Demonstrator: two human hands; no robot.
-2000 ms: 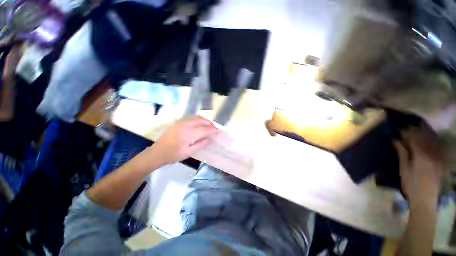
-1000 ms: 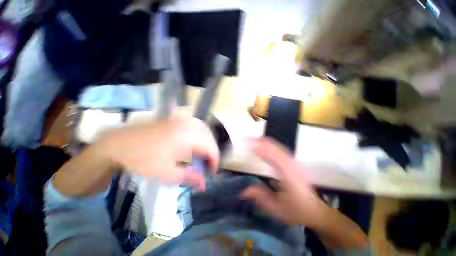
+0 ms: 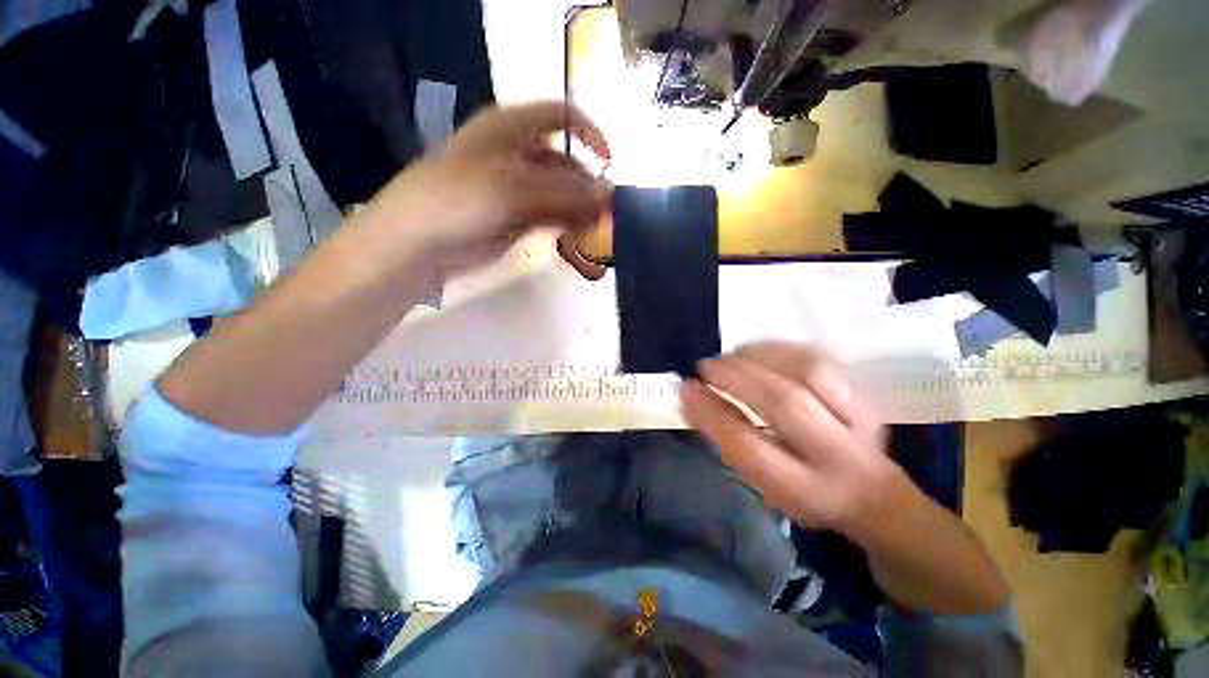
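A black rectangular cut panel [image 3: 667, 281] lies lengthwise from the lit machine bed [image 3: 796, 219] onto the white table. My right hand [image 3: 789, 424] pinches its near end between thumb and fingers. My left hand [image 3: 511, 186] is at the panel's upper left, slightly blurred; whether its fingers hold anything is unclear. The panel's far edge is just below the needle area, which is washed out by glare. The whitish rounded fitting [image 3: 793, 139] hangs to the right of it.
Black bundle [image 3: 385, 66] with grey strips [image 3: 239, 86] at left. Pale-blue folded cloth [image 3: 166, 289] at the left table edge. Crossed black and grey pieces [image 3: 988, 252] at right, a black piece [image 3: 941, 114] behind them. Pinkish rag [image 3: 1077, 50] at upper right. Dark heap [image 3: 1094, 484] on the lower right wooden surface.
The view has turned and steadied. My left hand has moved from near the table's front up beside the panel's far end. My right hand has come from the right pieces and now grips the panel's near end.
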